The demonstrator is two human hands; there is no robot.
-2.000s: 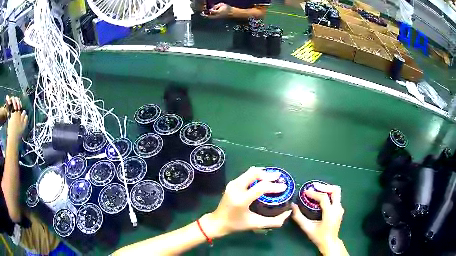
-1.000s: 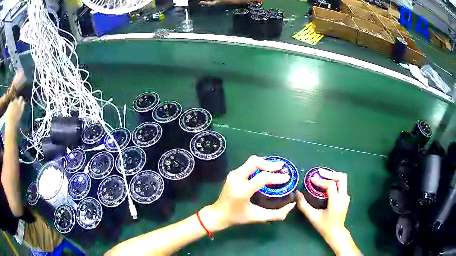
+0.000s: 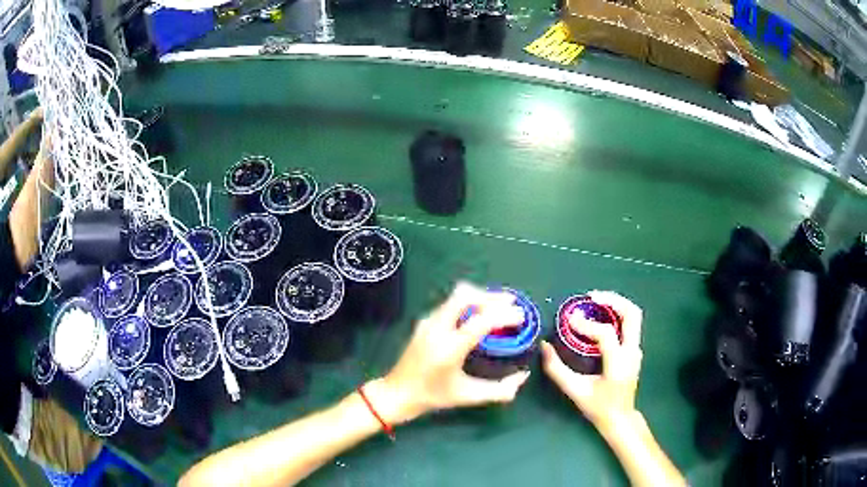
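Note:
My left hand (image 3: 447, 357), with a red cord on the wrist, grips an upright black cylindrical unit (image 3: 518, 335) whose top ring glows blue. Its fingers lie over the top panel. My right hand (image 3: 604, 361) grips a second upright unit (image 3: 576, 314) whose ring glows red to pink, with fingers on its top. The two units stand side by side on the green bench (image 3: 570, 209), a small gap apart. The fingers hide parts of both top panels.
Several upright units (image 3: 309, 290) cluster at left, with white cables (image 3: 86, 114) and a white-topped cylinder (image 3: 76, 338). A dark cylinder (image 3: 438, 173) lies beyond my hands. Dark units (image 3: 799, 319) are heaped at right. Cartons (image 3: 656, 43) stand behind. Another person's arm (image 3: 28, 209) is at left.
The lone dark cylinder beyond my hands has moved right along the bench. The view has shifted a little. Both hands still hold their lit units.

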